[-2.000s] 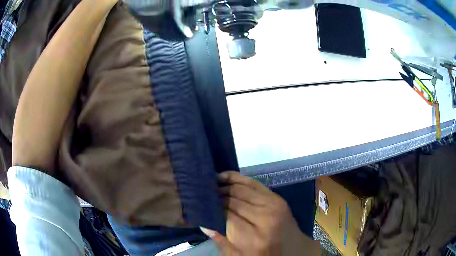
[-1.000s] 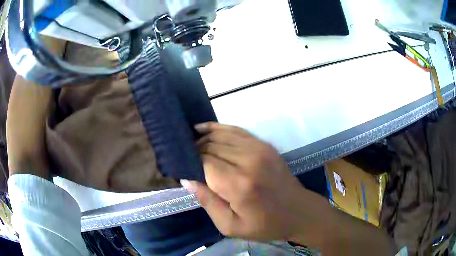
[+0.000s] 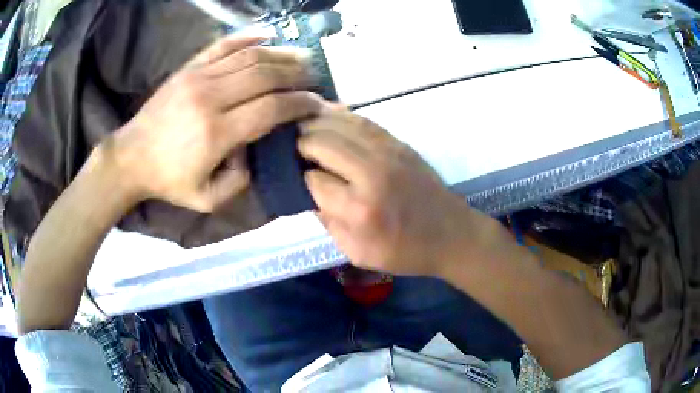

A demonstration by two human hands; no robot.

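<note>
The brown garment lies bunched on the table at the left. Its dark navy waistband shows between my two hands. My left hand is bare and lies over the band from the left, fingers bent on its upper part; the fingertips are blurred. My right hand holds the band's right edge with bent fingers. The two hands meet at the top of the band. The needle area is not clearly visible; part of the machine's metal shows just above my left hand.
A black flat rectangle lies at the back of the white table. Snips and small tools lie at the right. A tape measure runs along the front edge. A brown garment pile hangs at lower right. Plaid cloth is at far left.
My left hand has come out from behind the brown cloth onto the band. My right hand has moved up beside it. The machine head has mostly left the view.
</note>
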